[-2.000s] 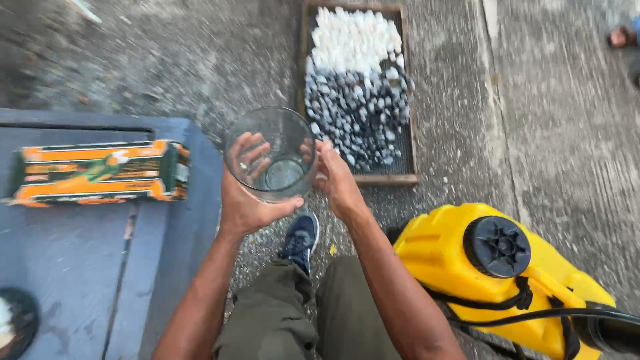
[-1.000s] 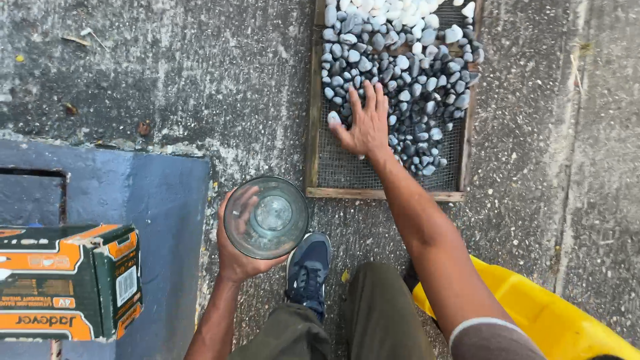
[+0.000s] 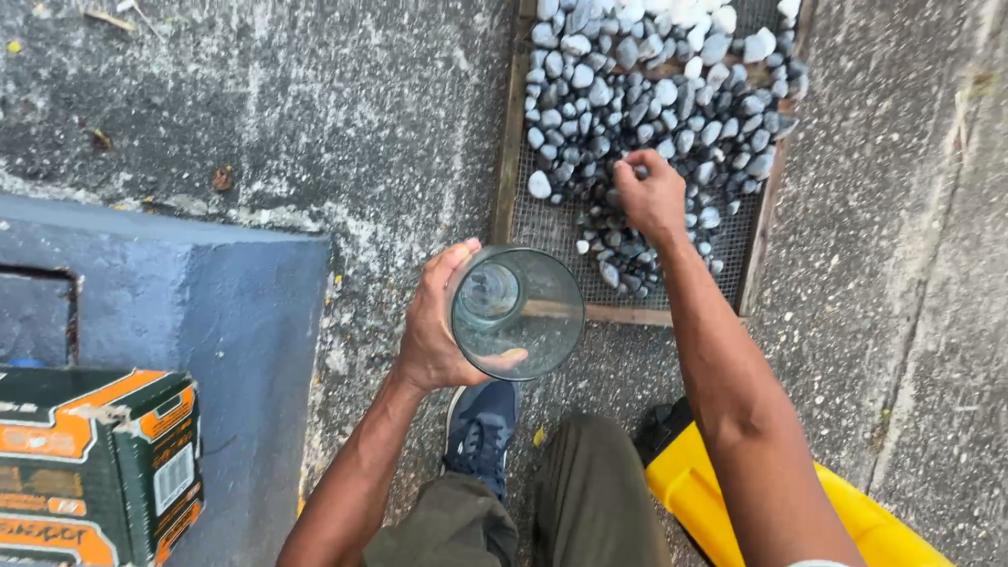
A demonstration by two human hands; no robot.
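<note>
My left hand (image 3: 445, 323) grips a clear glass vase (image 3: 543, 315) from its left side, its wide mouth facing up. Up and to the right, my right hand (image 3: 652, 193) is among dark grey pebbles (image 3: 598, 94) with its fingers curled; whether a pebble is between the fingertips cannot be told. The pebbles lie on the mesh of a wood-framed screen tray (image 3: 508, 165) on the ground. White pebbles (image 3: 693, 12) lie at the tray's far end, and a few are mixed into the grey ones.
A blue-grey painted concrete block (image 3: 252, 315) stands at the left, with a green and orange Jadever cardboard box (image 3: 71, 472) on it. A yellow plastic tank (image 3: 709, 496) is at the lower right, partly behind my right forearm. My blue shoe (image 3: 482, 433) is below the vase.
My right hand was at the vase two seconds ago, then spread over the pebbles; its fingers are now curled, farther right on the tray. The vase now tilts in my left hand.
</note>
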